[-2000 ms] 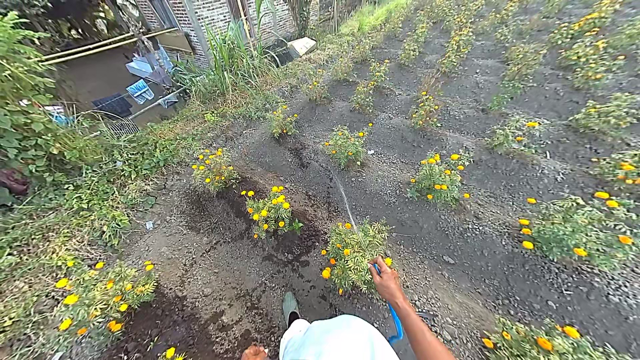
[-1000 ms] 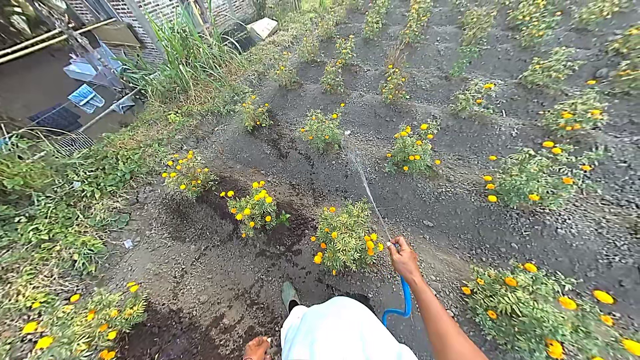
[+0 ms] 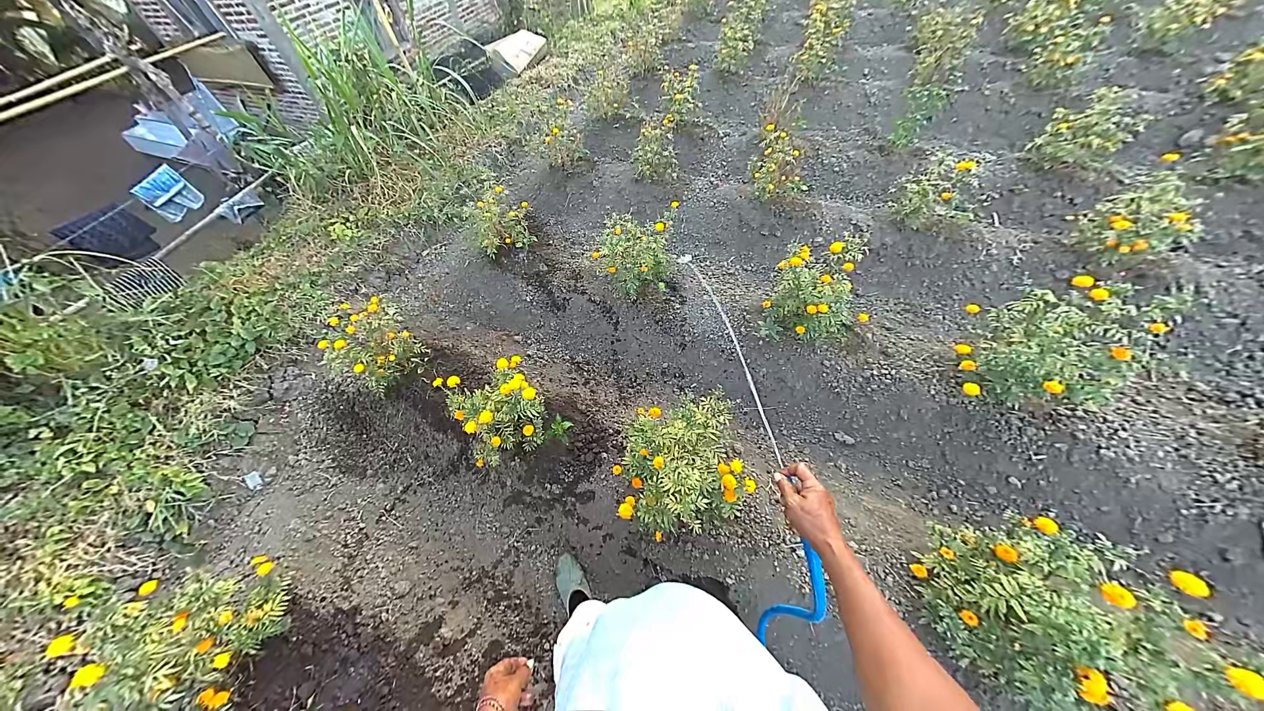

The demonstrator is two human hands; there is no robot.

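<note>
My right hand [image 3: 810, 506] is closed around the end of a blue water hose [image 3: 816, 583], which curves back toward my body. From it a thin water stream [image 3: 736, 346] arcs forward and left, coming down on soil beside a marigold plant [image 3: 634, 257]. Just left of that hand stands another marigold bush [image 3: 684, 469] with yellow-orange blooms. Low in the view, my left hand [image 3: 506, 681] hangs beside my white shirt, partly cut off by the frame's edge; whether its fingers hold anything is not clear.
More marigold plants [image 3: 499, 410] grow in rows on dark soil, some of it wet. A large bush [image 3: 1062, 602] stands at the lower right. Weeds [image 3: 118, 415] border the left side, beyond which are a brick wall [image 3: 444, 25], bamboo poles [image 3: 109, 74] and hanging cloths [image 3: 168, 191].
The water stream has swung from the left toward the right, across the soil between plants. My right hand still grips the hose. More of my left hand shows than two seconds ago.
</note>
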